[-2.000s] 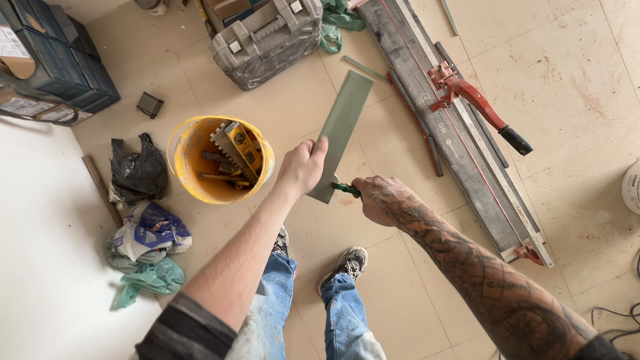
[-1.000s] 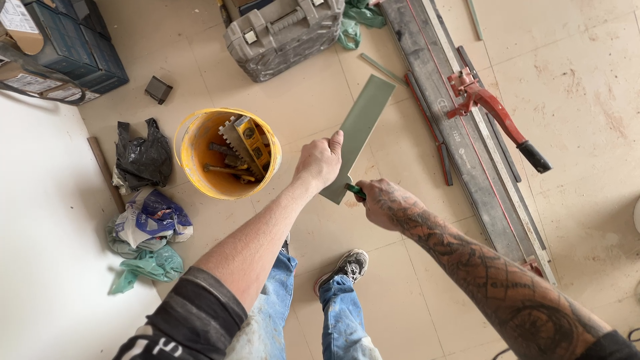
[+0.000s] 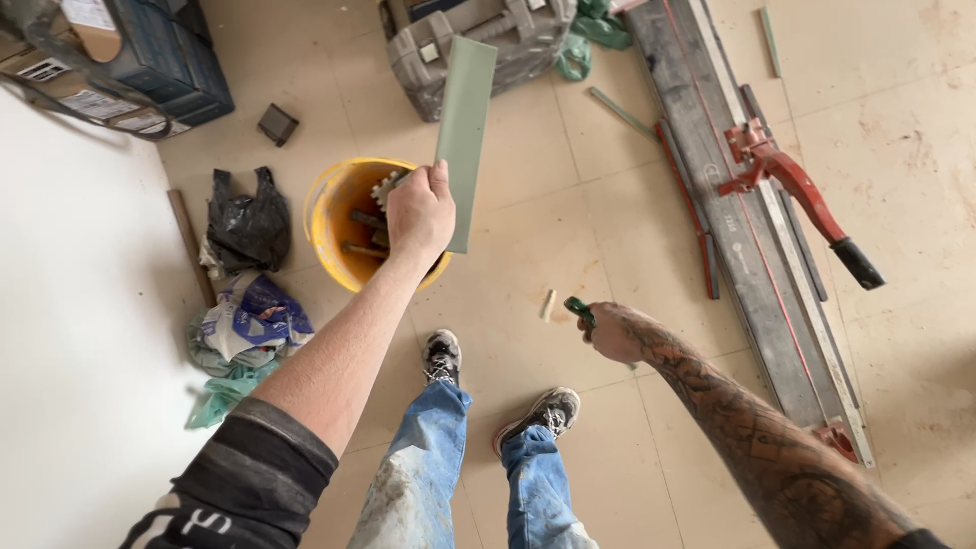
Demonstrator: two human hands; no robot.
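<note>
My left hand (image 3: 422,212) grips a long narrow green tile (image 3: 467,130) by its left edge, above a yellow bucket (image 3: 326,252) that holds a notched trowel (image 3: 381,191) and other tools. To the right, my right hand (image 3: 614,331) is closed around a small tool with green handles (image 3: 579,309), perhaps tile nippers; its working end is hard to make out. The tool and the tile are well apart. A small pale sliver (image 3: 548,305) shows just left of the green tool.
A manual tile cutter (image 3: 755,252) with a red lever lies at the right. A grey tool case (image 3: 457,53) stands at the top, stacked boxes (image 3: 175,69) at the upper left. Plastic bags (image 3: 248,221) lie by the white wall, and thin green strips (image 3: 621,113) on the floor.
The green tile, earlier against the green-handled tool, has moved left with my left hand, away from it. My right hand has moved apart to the right, still holding the tool. A pale sliver now shows between them.
</note>
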